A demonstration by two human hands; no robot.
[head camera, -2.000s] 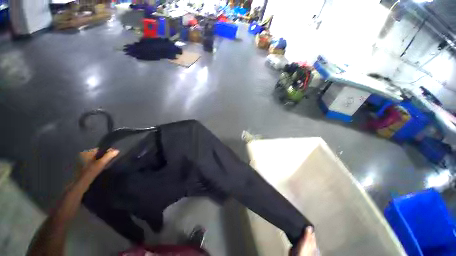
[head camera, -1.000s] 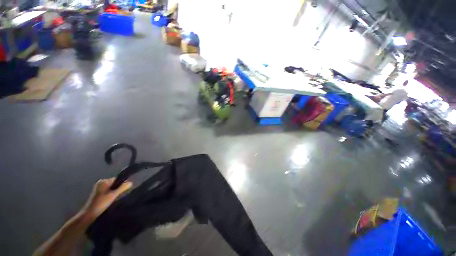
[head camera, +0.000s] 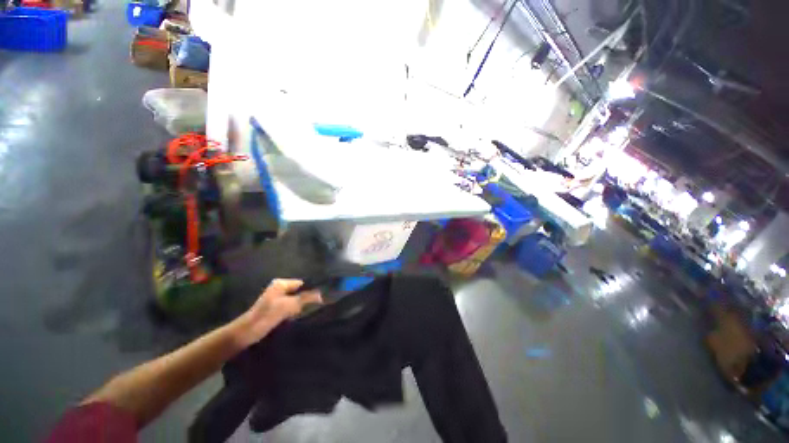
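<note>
My left hand (head camera: 281,309) is held out in front at the lower middle of the view, closed at the collar of a black jacket (head camera: 346,363). The jacket hangs from this hand, with one long sleeve (head camera: 454,368) hanging down on the right and the other at the lower left. The hanger at the collar is dark and blurred, and its hook cannot be made out. My right hand is not in view.
A white-topped table (head camera: 389,203) stands ahead. A green and black machine with an orange hose (head camera: 186,234) stands on the floor at its left. Boxes (head camera: 151,48) and a blue bin (head camera: 33,30) are further left. Blue containers (head camera: 510,216) and a magenta bundle (head camera: 458,242) sit beside the table.
The view has swung right, and the white-topped table is much nearer. The pale bin has left the view. My right hand, earlier on the sleeve end, is gone; the sleeve hangs down.
</note>
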